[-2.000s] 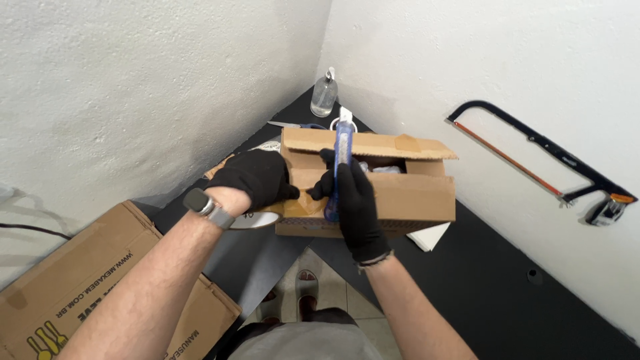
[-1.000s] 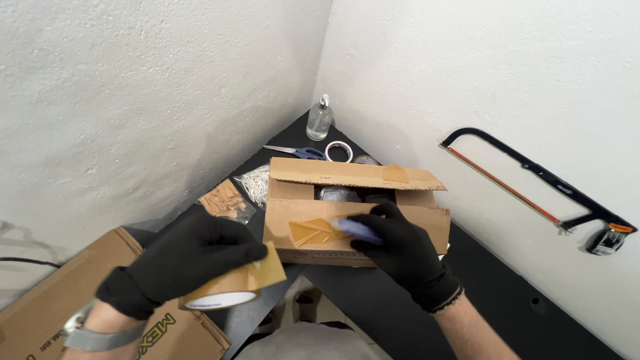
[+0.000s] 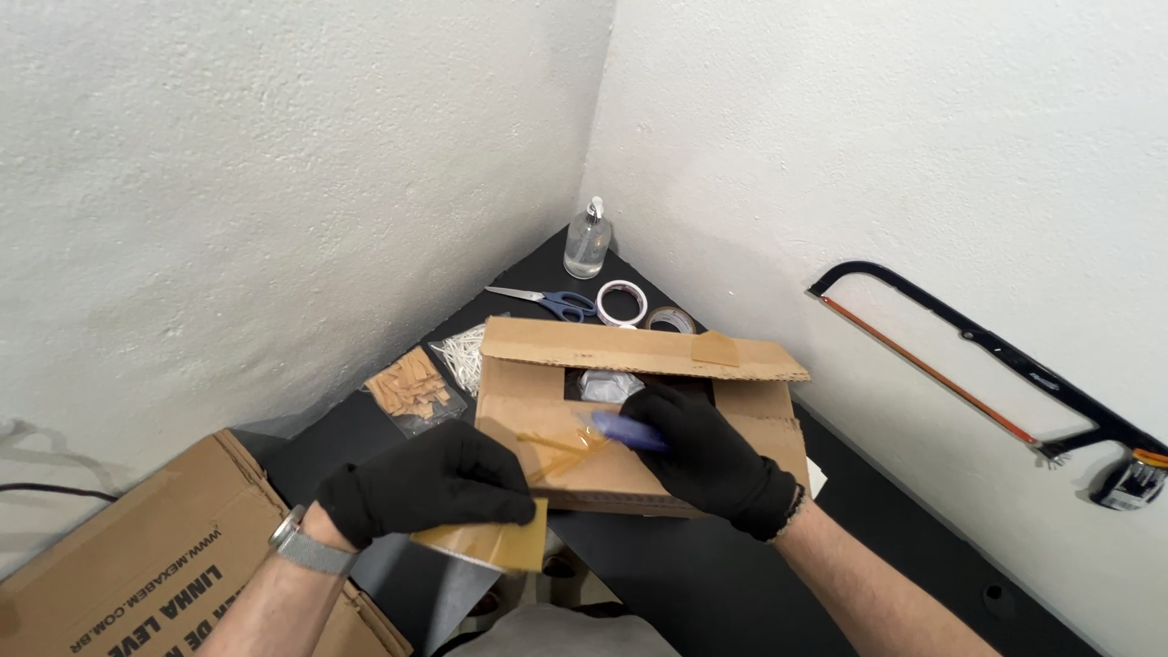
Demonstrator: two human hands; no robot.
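Observation:
My left hand (image 3: 438, 488), in a black glove, grips a roll of brown packing tape (image 3: 497, 545) with a loose end hanging out, left of and in front of the box. A cardboard box (image 3: 639, 465) stands on the black table with its far flap raised and strips of brown tape on its near flap. Wrapped items (image 3: 610, 387) show through the gap between the flaps. My gloved right hand (image 3: 703, 447) is over the near flap, closed around a blue-handled tool (image 3: 630, 431), perhaps a utility knife; its tip is blurred.
Blue-handled scissors (image 3: 557, 301), a white tape roll (image 3: 622, 302), a brown tape roll (image 3: 671, 319) and a pump bottle (image 3: 587, 242) stand or lie behind the box. Bags of wooden pieces (image 3: 411, 388) and white sticks (image 3: 463, 354) lie left. A hacksaw (image 3: 967, 338) hangs right; another carton (image 3: 173, 547) is lower left.
Two seconds ago both hands were together at the box's near flap. My left hand has since moved left off the box, and the tape roll shows in it. The blue tool now lies lower in my right hand.

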